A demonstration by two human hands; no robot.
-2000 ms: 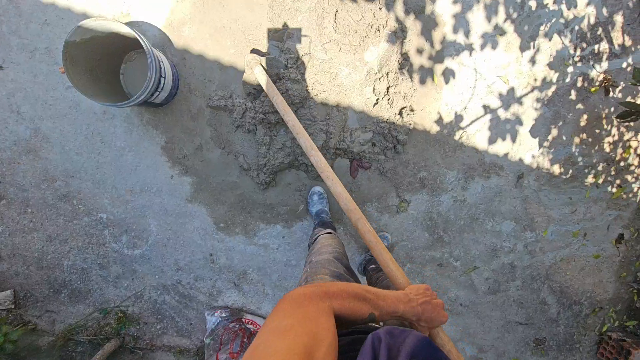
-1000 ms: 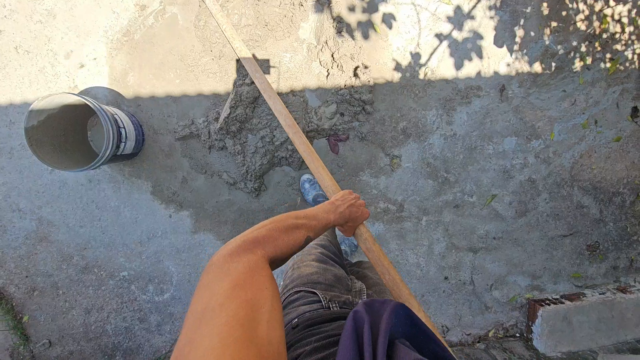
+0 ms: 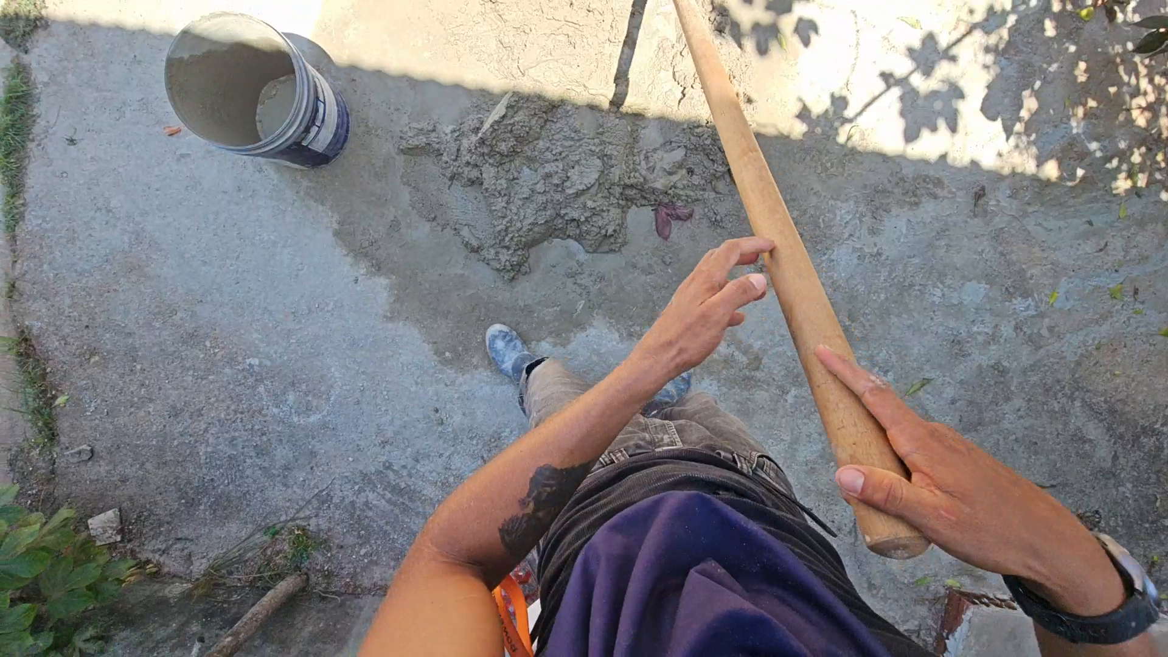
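A long wooden tool handle (image 3: 789,265) slants from the top edge down to the lower right; the far end lies outside the view. My left hand (image 3: 716,297) has its fingers apart, with the index fingertip against the left side of the handle. Near the butt end, my right hand (image 3: 922,465) rests on the handle, thumb across its top and fingers along its right side, not closed around it. Beyond my boots a rough heap of wet grey mortar (image 3: 566,173) lies on the concrete ground, a dark red leaf (image 3: 672,219) at its edge.
A plastic bucket (image 3: 233,87), coated inside with grey residue, is at upper left. My boot (image 3: 507,351) stands near the wet patch. Green plants (image 3: 46,566) and a stick (image 3: 255,616) lie at lower left. A block's corner (image 3: 981,620) shows at lower right.
My left hand, closed around the handle a second ago, has loosened and its fingers are spread. My right hand has come into view at the butt end. The handle has been drawn back toward me.
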